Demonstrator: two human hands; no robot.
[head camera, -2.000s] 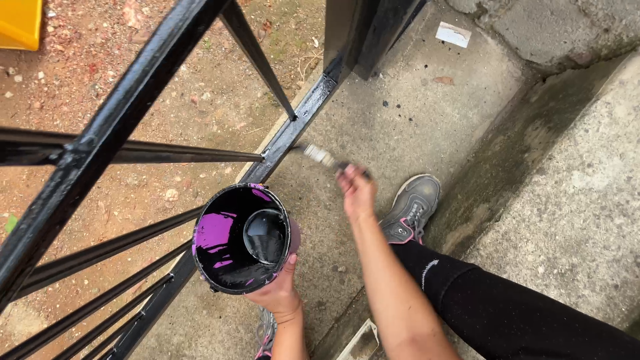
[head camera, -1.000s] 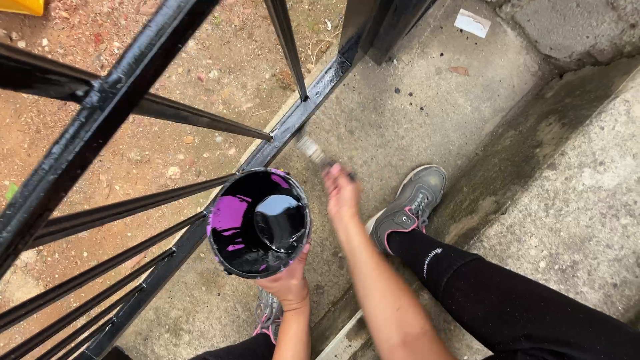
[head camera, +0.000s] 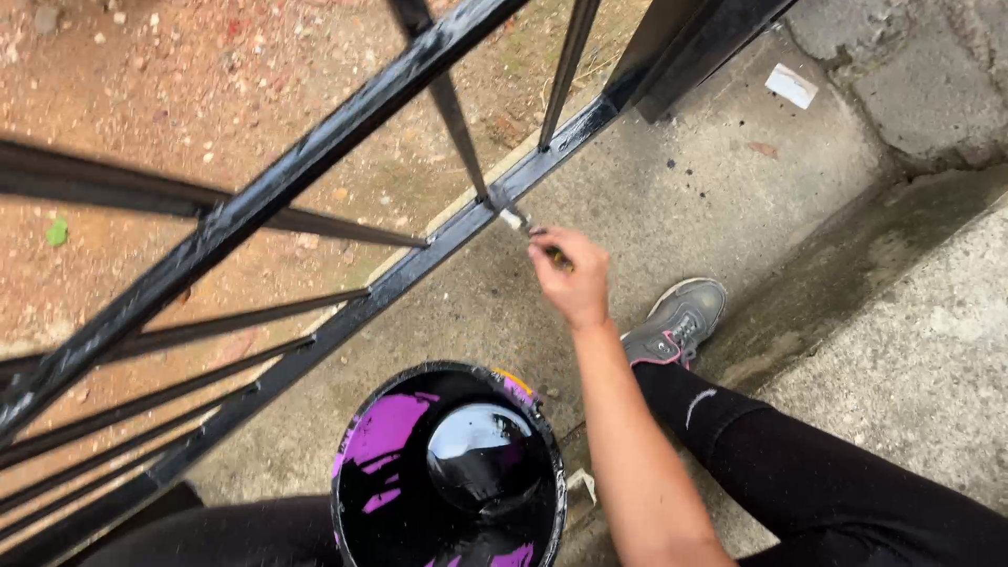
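My right hand (head camera: 573, 272) grips a paintbrush (head camera: 516, 219) by its handle. The bristles touch the black bottom rail (head camera: 453, 236) of a metal railing, near the foot of an upright bar (head camera: 459, 134). Below, at the bottom of the view, is a bucket (head camera: 559, 472) with black paint (head camera: 480, 472) inside and purple showing on its inner wall. My left hand is hidden from view, so its hold on the bucket cannot be seen. The sloping upper rail (head camera: 260, 181) shines, with whitish reflections along it.
A thick black post (head camera: 685, 55) stands at the rail's far end. My grey shoe (head camera: 681, 315) rests on the concrete floor (head camera: 630, 189), beside a raised concrete ledge (head camera: 906, 354). A white scrap (head camera: 791, 86) and dark drips lie on the floor. Reddish soil (head camera: 157, 102) lies beyond the railing.
The bucket sits lower in the view, and my left hand, seen under it before, has gone out of sight. My right hand has brought the brush onto the bottom rail by a bar's foot.
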